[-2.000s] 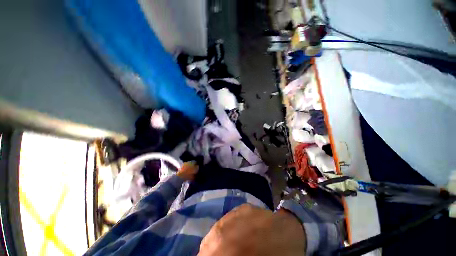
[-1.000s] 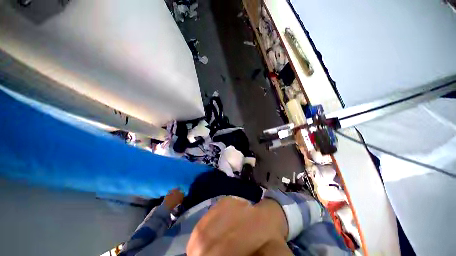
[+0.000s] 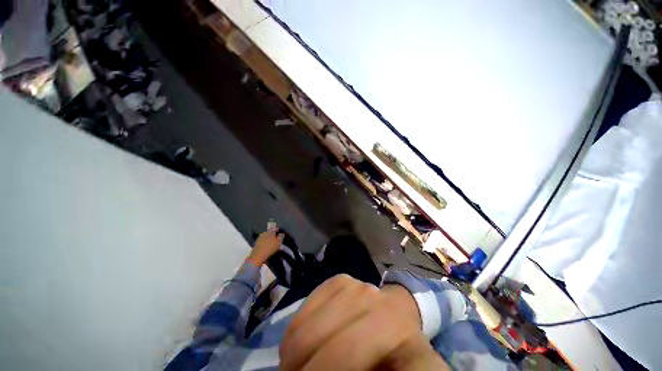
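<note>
My right hand [image 3: 356, 322] is large and blurred at the bottom centre, close to the camera. Its fingers look curled, and their inner side is hidden. My left hand [image 3: 265, 246] is small, low beside my body at lower left. A tiny pale spot shows at its fingertips; I cannot tell whether it is held. To the right, a white sheet layer [image 3: 450, 80] covers the long table. A brownish-gold weight bar [image 3: 409, 176] lies on the table margin. The end cutter [image 3: 519, 322] sits at the near end of the silvery rail [image 3: 552, 188].
A dark, scrap-littered aisle floor [image 3: 239, 145] runs between the table and a large pale surface [image 3: 109, 239] at left. Fabric offcuts [image 3: 131, 94] lie at upper left. A thin black cord [image 3: 610, 314] crosses wrinkled white cloth [image 3: 617, 196] at right.
The view has turned and moved along the aisle. The blue material at left is out of view, and the weight bar and end cutter appear lower. My right hand stays near the camera.
</note>
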